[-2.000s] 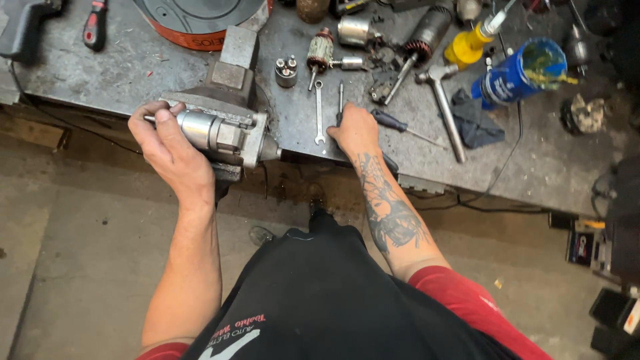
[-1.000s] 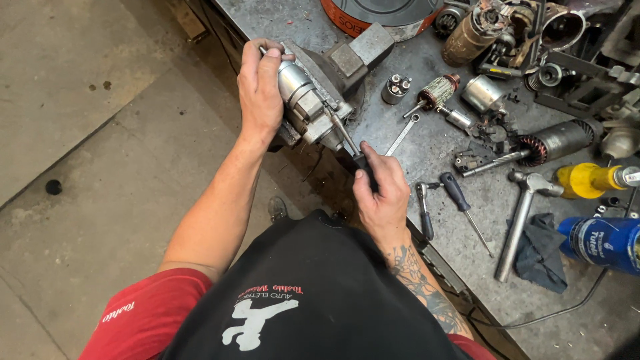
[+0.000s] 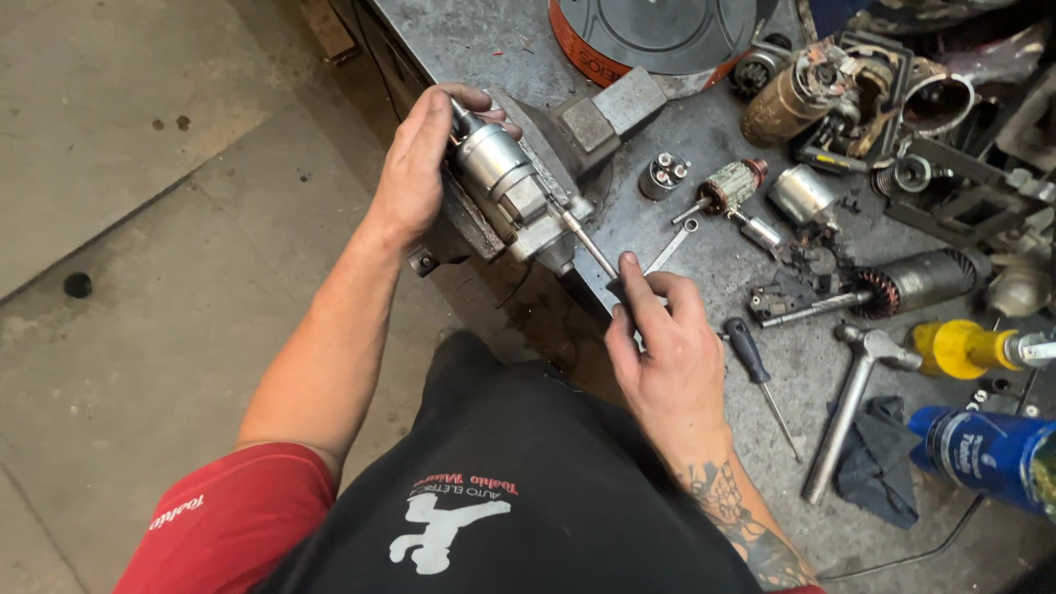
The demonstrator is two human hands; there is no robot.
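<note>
A small starter motor with a silvery body lies across a steel bench vise. My left hand grips its upper end, the fingers curled over the far side. My right hand is closed round the dark handle of a nut driver or similar tool with a metal shaft; its tip meets the motor's lower end housing. Right of the shaft lies a combination wrench, partly behind my fingers. A screwdriver with a dark handle rests on the bench beside my right hand.
On the metal bench are a wound armature, a solenoid cap, a larger armature, a hammer, a dark cloth, a yellow bottle and a blue container. An orange-rimmed round tray sits behind the vise.
My right hand has gone from the tools on the bench to the motor's lower end and now holds a shafted tool there. My left hand stays on the motor. The view has turned and shifted.
</note>
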